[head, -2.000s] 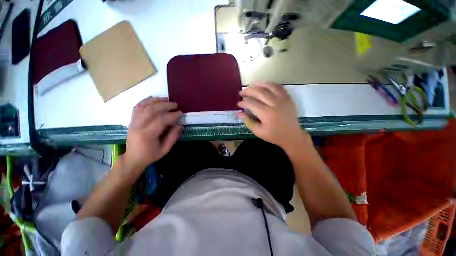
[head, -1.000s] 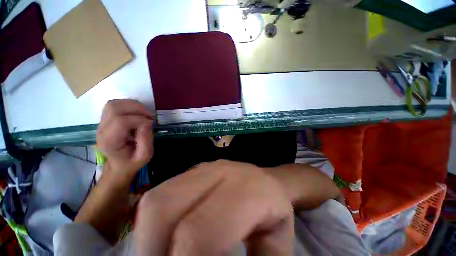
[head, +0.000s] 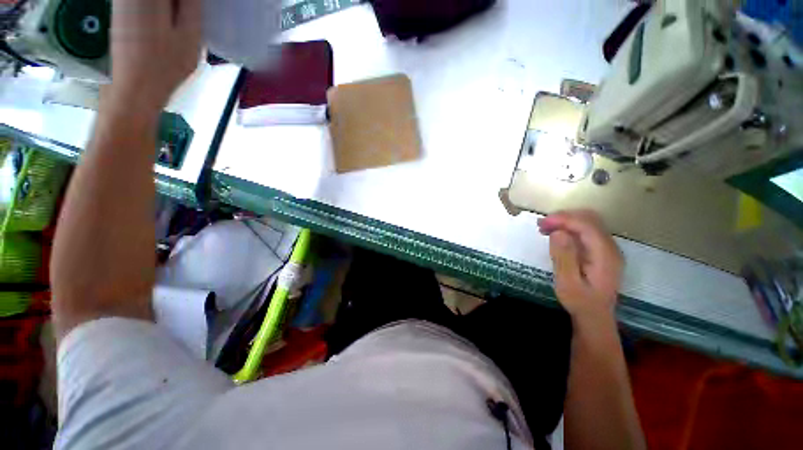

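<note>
My left hand (head: 157, 53) is raised at the top left, its fingers cut off by the top edge. A blurred pale grey thing (head: 242, 31) is beside it; I cannot tell whether the hand holds it. My right hand (head: 588, 264) is over the table's front part, left of and below the needle plate, fingers loosely curled and empty. A maroon pocket piece (head: 295, 75) with a white band lies at the left part of the table. The square tan template (head: 376, 123) lies right beside it.
The sewing machine head (head: 669, 97) stands at the right over its beige bed (head: 634, 206). A dark maroon heap (head: 427, 16) lies at the top. Scissors (head: 788, 330) are at the right end. Another machine (head: 75, 31) is at the far left. A green edge (head: 396, 246) runs along the table front.
The view has swung left. The maroon piece that lay at the table's front is gone from there. My left hand has moved up and left; my right hand is now at the table near the machine.
</note>
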